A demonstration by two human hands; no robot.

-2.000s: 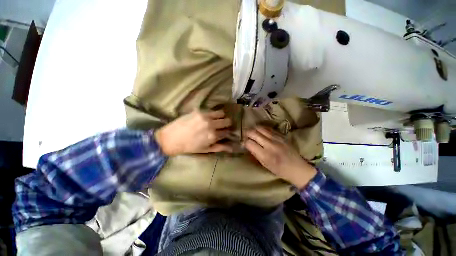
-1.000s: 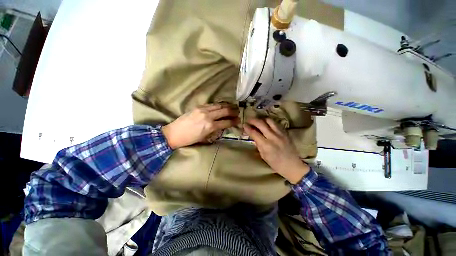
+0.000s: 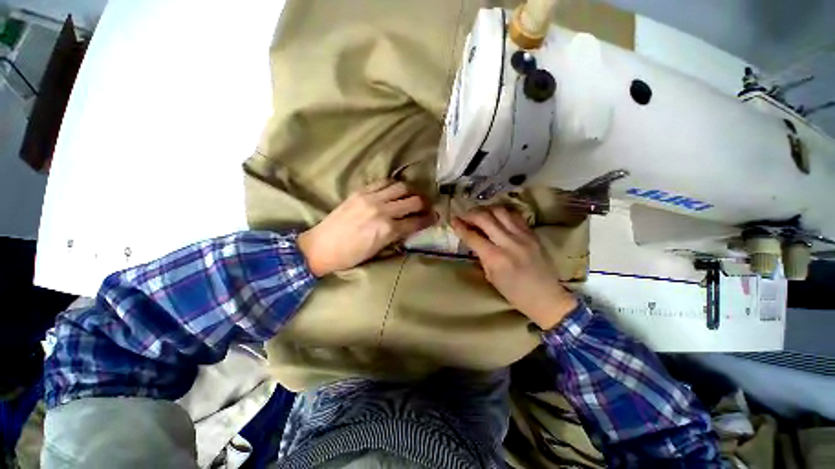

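Observation:
A large khaki garment piece [image 3: 357, 128] lies under the left end of the white sewing machine head [image 3: 586, 110] and hangs over the table's front edge to the lap. My left hand [image 3: 371, 224] and my right hand [image 3: 513, 256] hold the khaki cloth from both sides, fingertips close together just in front of the needle area. A small white patch [image 3: 435, 240] shows in an opening between the hands. A dark seam [image 3: 394, 298] runs down the khaki below. The needle and presser foot are mostly hidden by the head and folds.
The white table [image 3: 165, 119] has a ruler scale along its front edge. A brown box [image 3: 50, 96] stands at the far left. Pale cloth [image 3: 220, 394] lies at lower left, and khaki cloth [image 3: 549, 412] at lower right. A dark metal bracket [image 3: 712, 293] is on the table at right.
Both hands stay at the cloth by the needle with small finger shifts. More white shows in the opening than before. The machine has shifted slightly in view as the camera moved.

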